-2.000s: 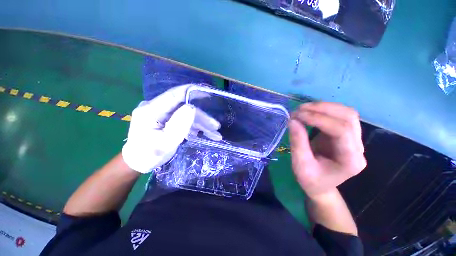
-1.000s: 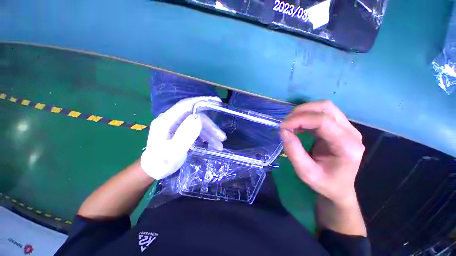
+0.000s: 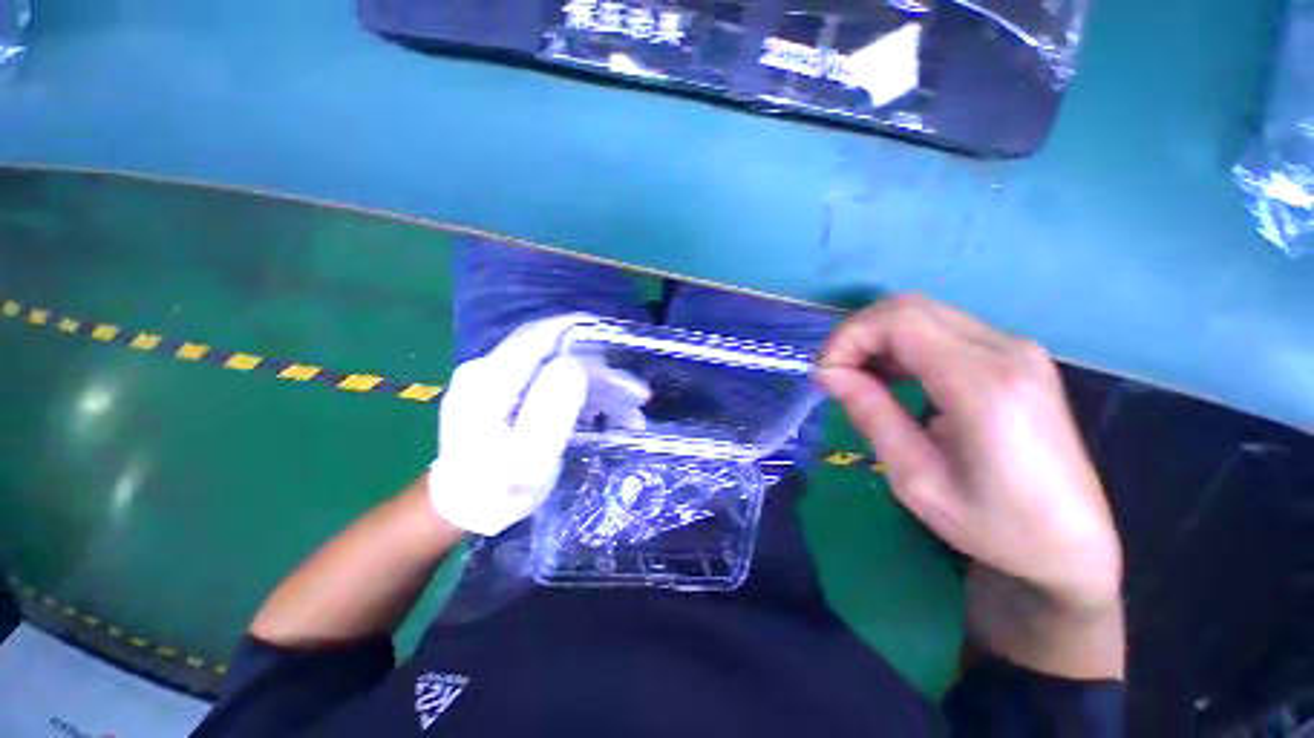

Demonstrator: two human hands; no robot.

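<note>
A clear plastic case (image 3: 651, 522) hangs open over my lap, its two halves joined at a hinge line. Shiny crinkled film lies around the lower half. A whitish strip, perhaps a sealing ring, runs along the upper half's far rim. My left hand (image 3: 516, 425), in a white glove, grips the left side of the upper half, with fingertips showing behind the clear panel. My bare right hand (image 3: 963, 433) pinches the far right corner between thumb and index finger. Whether it holds the rim or the strip is unclear.
A black base plate (image 3: 951, 123) with white lettering and film lies on the blue-green bench (image 3: 649, 166). Film-wrapped pieces (image 3: 1280, 195) are at the bench's right, with a bit of film at the far left corner. Dark ribbed shapes (image 3: 1210, 534) are below the bench at right.
My right thumb and finger have come together and closed at the case's right corner. The upper half is tilted flatter to my view. More of the base plate shows.
</note>
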